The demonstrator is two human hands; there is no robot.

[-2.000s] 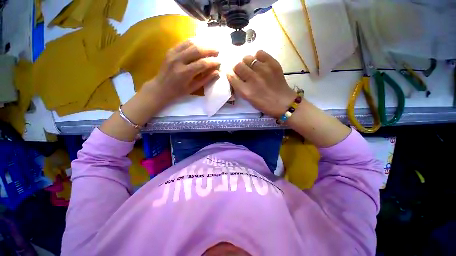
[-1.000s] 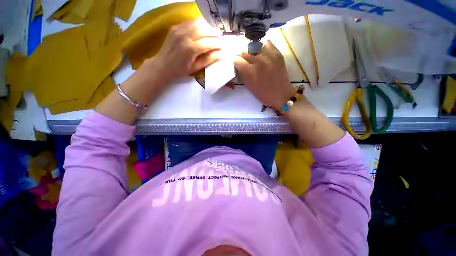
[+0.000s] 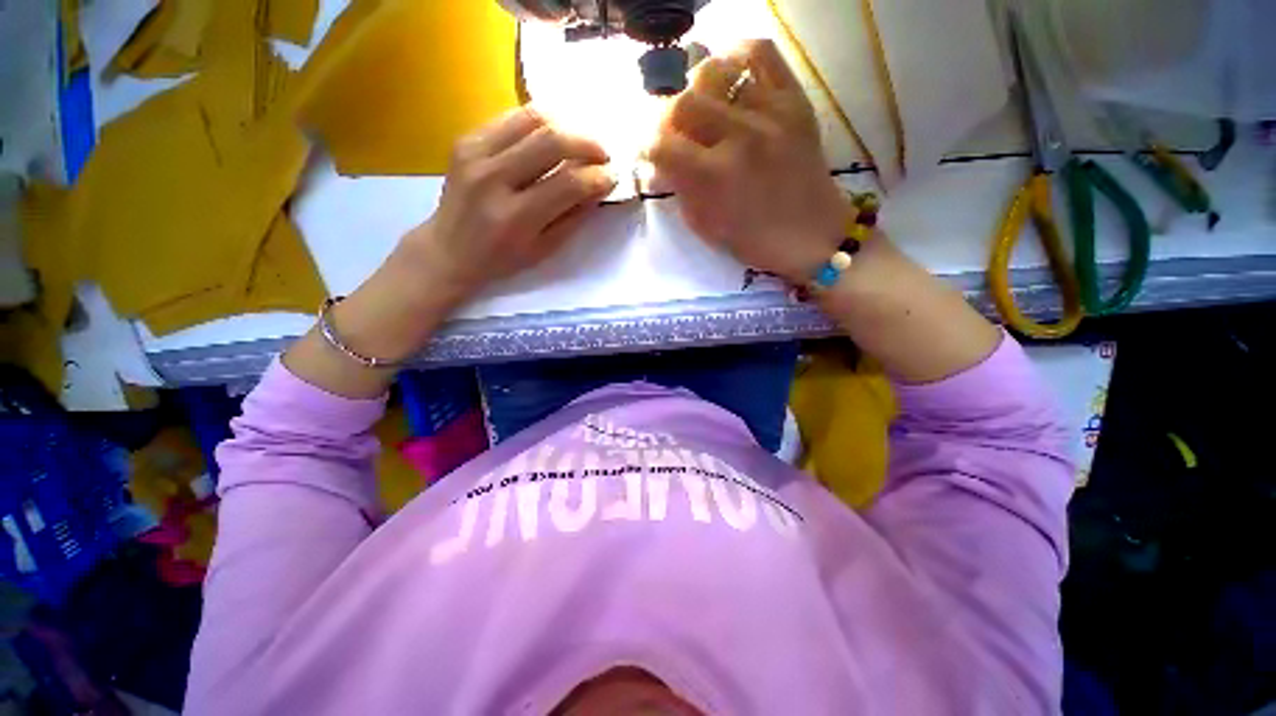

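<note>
My left hand (image 3: 511,199) is under the lamp, left of the needle area, with its fingers bent and fingertips lost in glare. My right hand (image 3: 742,157) is opposite it, close to the dark round knob (image 3: 663,70) of the sewing machine head (image 3: 655,20). Whatever lies between my fingertips is washed out by the light, so I cannot tell if they grip a piece. A mustard fabric panel (image 3: 413,95) lies flat behind my left hand; its right edge meets the glare.
Mustard cut pieces (image 3: 175,210) lie fanned at left. Pale pieces with yellow edge strips (image 3: 938,77) lie right of the machine head. Shears (image 3: 1038,252) with yellow and green handles overlap the ruler-marked front edge (image 3: 630,327). A small green-dark tool (image 3: 1175,182) is beside them.
The white piece that stuck out below my fingertips no longer shows there. The mustard panel behind my left hand now lies flatter and straighter-edged. The camera view has shifted.
</note>
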